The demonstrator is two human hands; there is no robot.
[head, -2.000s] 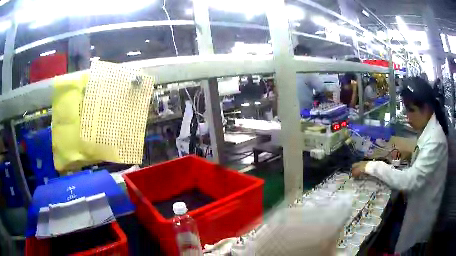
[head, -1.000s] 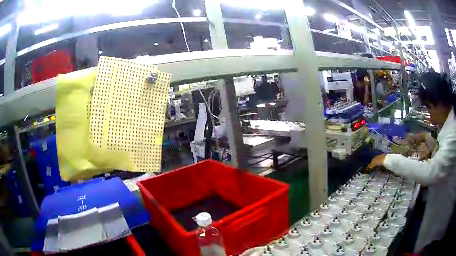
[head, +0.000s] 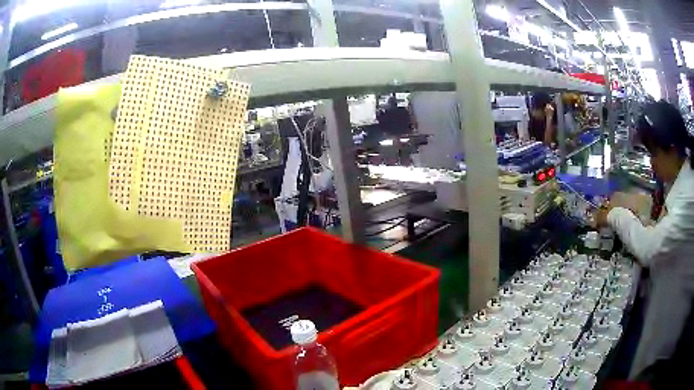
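Neither of my hands is in the picture. White plug-in adapter units stand in dense rows at the lower right, with round raised tops and metal pins upward. A deep red crate stands left of them, with dark material at its bottom. A clear plastic bottle with a white cap stands at the crate's near side, cut off by the bottom edge. White paper sheets lie on a blue corrugated sheet at the lower left.
A yellow cloth and a perforated cream sheet hang from a pale rail. A metal post stands behind the units. A person in a white coat works at the far right, near a beige box with red digits.
The view has shifted. The blurred pale shape over the units two seconds ago is gone. The person's hands have moved from the units' far end to beside the beige box.
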